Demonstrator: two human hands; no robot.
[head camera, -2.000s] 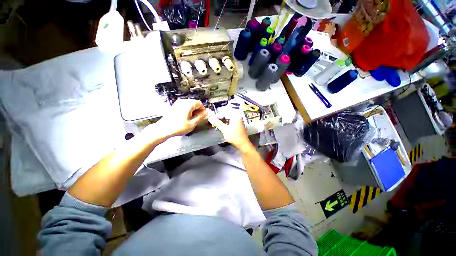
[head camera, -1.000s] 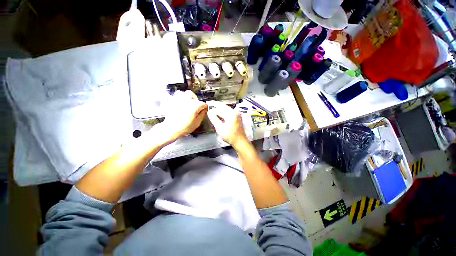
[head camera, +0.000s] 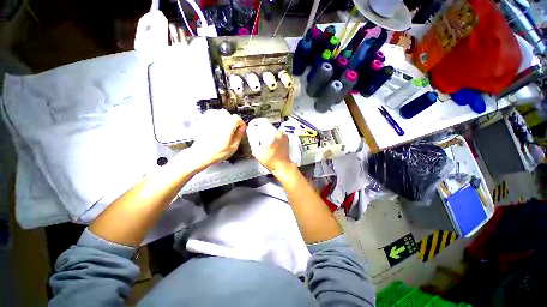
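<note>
The beige overlock machine (head camera: 258, 66) stands at the upper centre, with a row of cream tension knobs (head camera: 252, 81). My left hand (head camera: 221, 135) is at the machine's lower front, by the needle area, overexposed, with its fingertips bent together. My right hand (head camera: 267, 143) is just right of it, fingers curled, close to the left fingertips. Whether either hand holds a thread or small part cannot be seen. Pale cloth (head camera: 78, 120) lies on the table left of the pale cloth plate (head camera: 177, 99), and white cloth (head camera: 252, 225) lies on the lap.
Yellow-black snips (head camera: 310, 133) lie right of the machine. Dark and grey thread cones (head camera: 328, 95) stand behind them. A wood-edged side table (head camera: 361, 125) holds a dark pen-like tool (head camera: 391, 120) and a red bag (head camera: 477, 57). A green crate (head camera: 414, 296) is on the floor.
The view first shifted, moving the machine right in the picture, then slightly back. My right hand's fingers are now more curled; both hands have stayed at the machine's front.
</note>
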